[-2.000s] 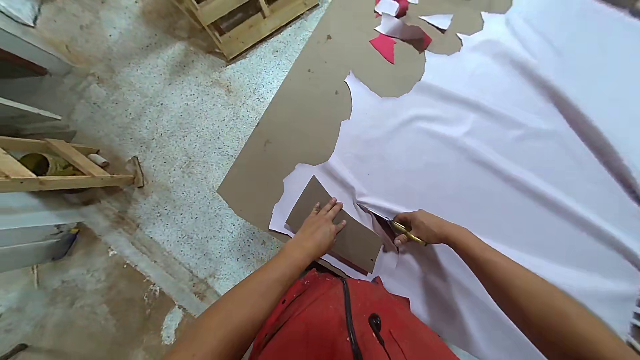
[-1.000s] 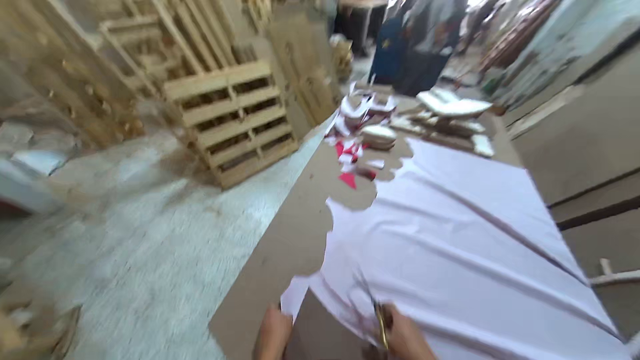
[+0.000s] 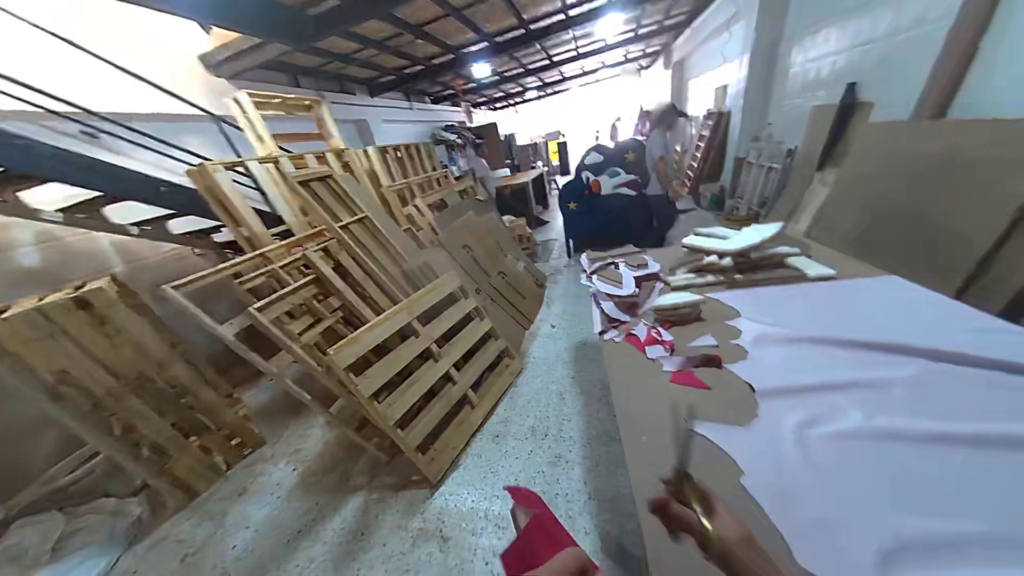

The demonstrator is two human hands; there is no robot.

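My left hand [image 3: 566,563] shows at the bottom edge, holding a red-faced cut piece of fabric [image 3: 538,534] off the left side of the table. Over the brown table surface, my right hand [image 3: 708,524] grips scissors [image 3: 685,472] by their brass-coloured handles; the blades point up and away, blurred. White fabric [image 3: 864,432] with a jagged, scalloped cut edge spreads over the table's right part. Red and white scraps [image 3: 652,340] lie farther up the table, with a small red scrap [image 3: 690,379] nearer the scissors.
Stacked padded pieces [image 3: 732,248] lie at the table's far end. Wooden pallets and frames [image 3: 432,376] lean along the left, with cardboard sheets [image 3: 488,264] behind. A person [image 3: 662,160] stands beyond the table near a dark blue upholstered piece [image 3: 604,208]. Brown boards [image 3: 928,184] stand at right.
The view has swung up sharply. My left hand, earlier on a brown panel over the white fabric, now holds the red-faced piece beside the table. The scissors have come off the fabric.
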